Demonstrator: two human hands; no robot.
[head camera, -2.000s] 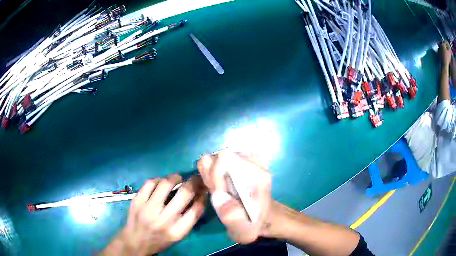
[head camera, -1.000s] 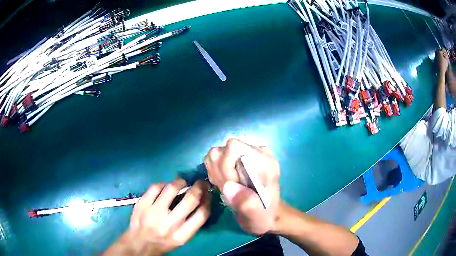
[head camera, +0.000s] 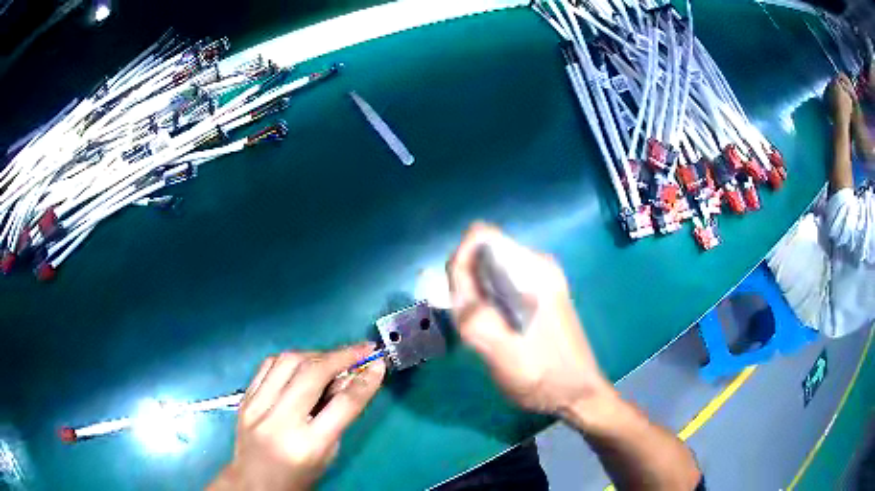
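A wire harness (head camera: 115, 425) lies at the lower left, its white sleeve running under my left hand, with a red connector at its far left end. My left hand (head camera: 302, 403) grips the harness near its coloured wires (head camera: 366, 362). These wires reach the left edge of a silvery square fixture block (head camera: 414, 336) with two dark round holes. The connector at that end is hard to make out. My right hand (head camera: 513, 312) is raised to the right of the block, blurred, closed around a metallic bar (head camera: 503, 286).
Slim tweezers (head camera: 382, 128) lie mid-table. A harness pile (head camera: 125, 144) is at the upper left; another (head camera: 662, 105) with red connectors is at the upper right. A blue stool (head camera: 753, 326) and a seated person's arm (head camera: 840, 144) are at the right.
My right hand has lifted away up and to the right with the bar, uncovering the fixture block and the coloured wires. My left hand still holds the harness, slightly lower.
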